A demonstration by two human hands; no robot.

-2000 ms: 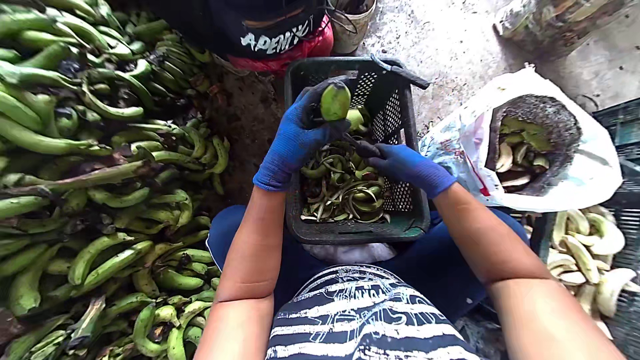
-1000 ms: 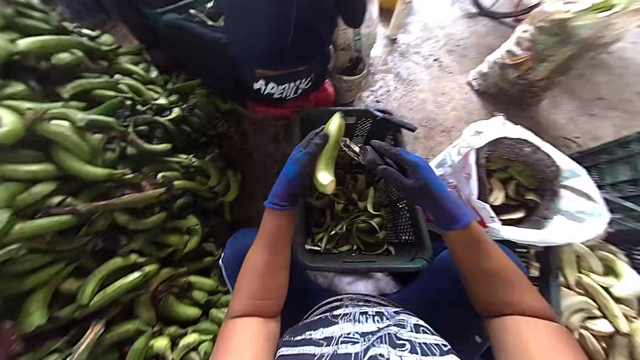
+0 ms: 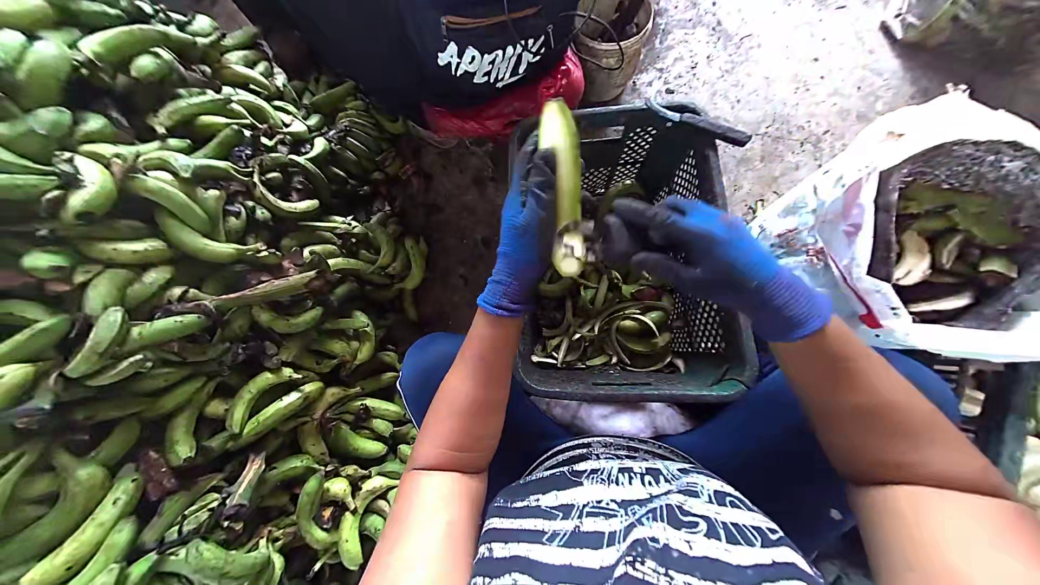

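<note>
My left hand (image 3: 528, 223), in a blue glove with a dark palm, grips a green plantain (image 3: 561, 162) held upright over a dark plastic crate (image 3: 634, 392). Close to the plantain's lower end, my right hand (image 3: 691, 248), gloved alike, is curled around a small peeling tool (image 3: 575, 241) whose blurred metal head meets the fruit; its handle is mostly hidden by the fingers. Strips of green peel (image 3: 617, 325) lie in the crate beneath both hands.
A large heap of green plantains (image 3: 195, 227) covers the left side. At right stands a white sack (image 3: 845, 203) holding peel pieces. Beyond the crate are a person in dark clothing (image 3: 487, 49), a red plastic bag (image 3: 487, 118) and a bucket (image 3: 609, 69).
The plantain was pointing end-on toward the camera two seconds ago and is now lengthwise in my left hand. My right hand has moved to its lower end.
</note>
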